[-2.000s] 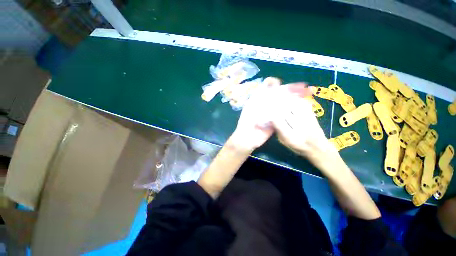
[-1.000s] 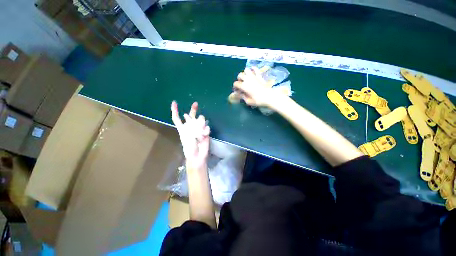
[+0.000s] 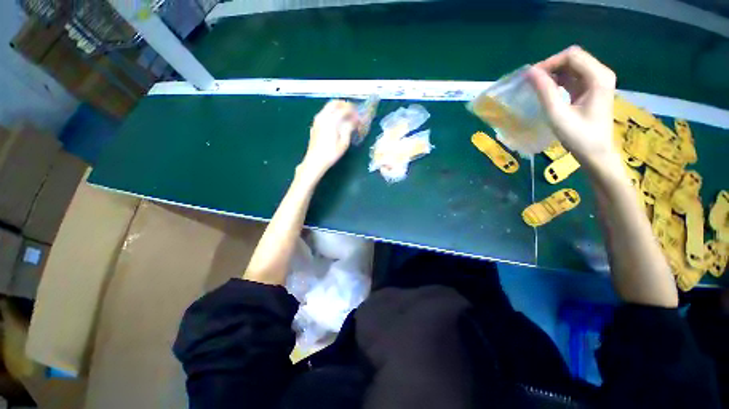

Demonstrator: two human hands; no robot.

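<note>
My right hand [image 3: 582,104] is raised over the green table and grips a bagged piece [image 3: 511,112], yellow showing through the clear film. My left hand [image 3: 332,136] is over the table further left, its fingers closed on a small clear bag [image 3: 365,117] with a little orange in it. Between the hands, bagged pieces [image 3: 400,146] lie in a small crinkled pile. Loose yellow plastic pieces [image 3: 551,207] lie to the right, partly behind my right hand and wrist, with a large heap [image 3: 667,188] at the far right.
The green table [image 3: 200,152] has a white rail [image 3: 304,89] along its back and a white post [image 3: 164,44] at back left. A large open carton [image 3: 160,287] stands below the table at left. White and clear spare bags [image 3: 332,279] sit beside my lap. Cartons [image 3: 36,180] are stacked at far left.
My right hand has moved right and up from the bagged pieces and now holds one. My left hand has moved from the table's front edge onto a bag near the rail. The camera view has shifted.
</note>
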